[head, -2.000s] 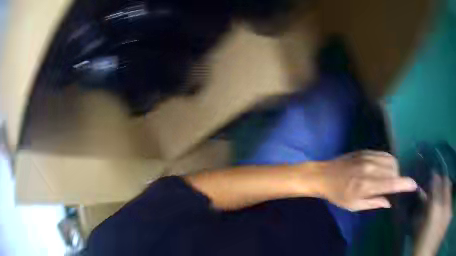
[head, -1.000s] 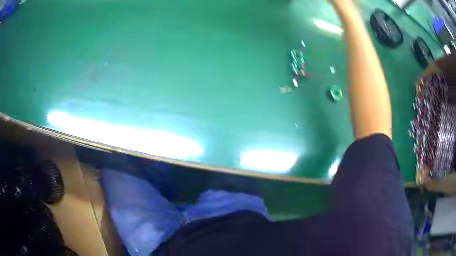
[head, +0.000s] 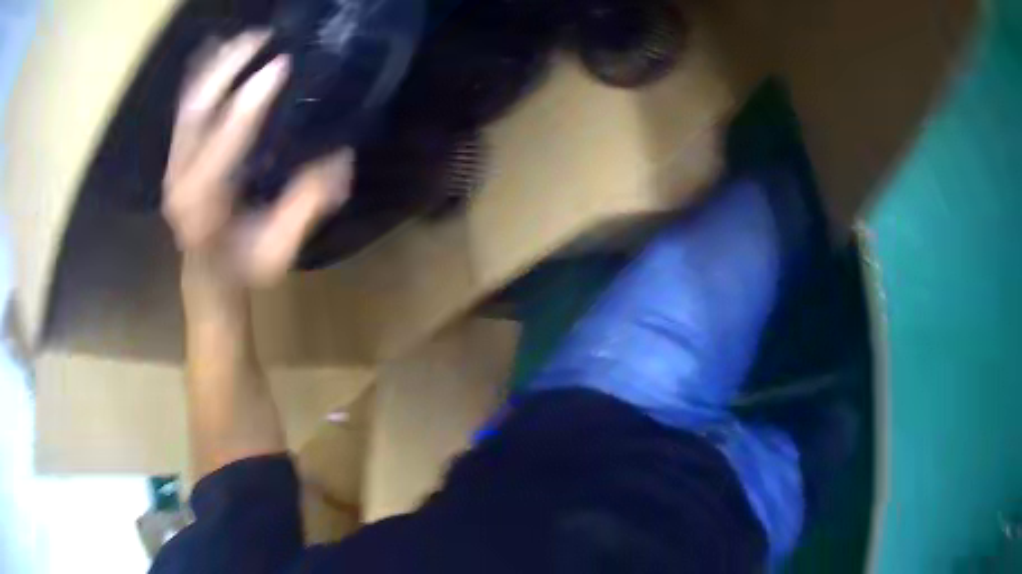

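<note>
My left hand (head: 241, 179) is blurred and reaches into a large open brown carton (head: 560, 157). Its fingers and thumb are spread at the near edge of a black round fan housing (head: 347, 79). Blur and the dark shells hide whether the hand grips it. More black slotted housings lie heaped around it, one (head: 630, 43) at the carton's upper middle. My right hand is not in view.
Carton flaps (head: 101, 409) stand at the lower left. My blue-clad leg (head: 661, 303) is beside the carton. The green bench (head: 953, 336) with its raised edge (head: 879, 381) is at the right.
The view has swung from the green bench back to the carton. My left hand, two seconds ago over the bench edge near my other hand, is now in among the black housings.
</note>
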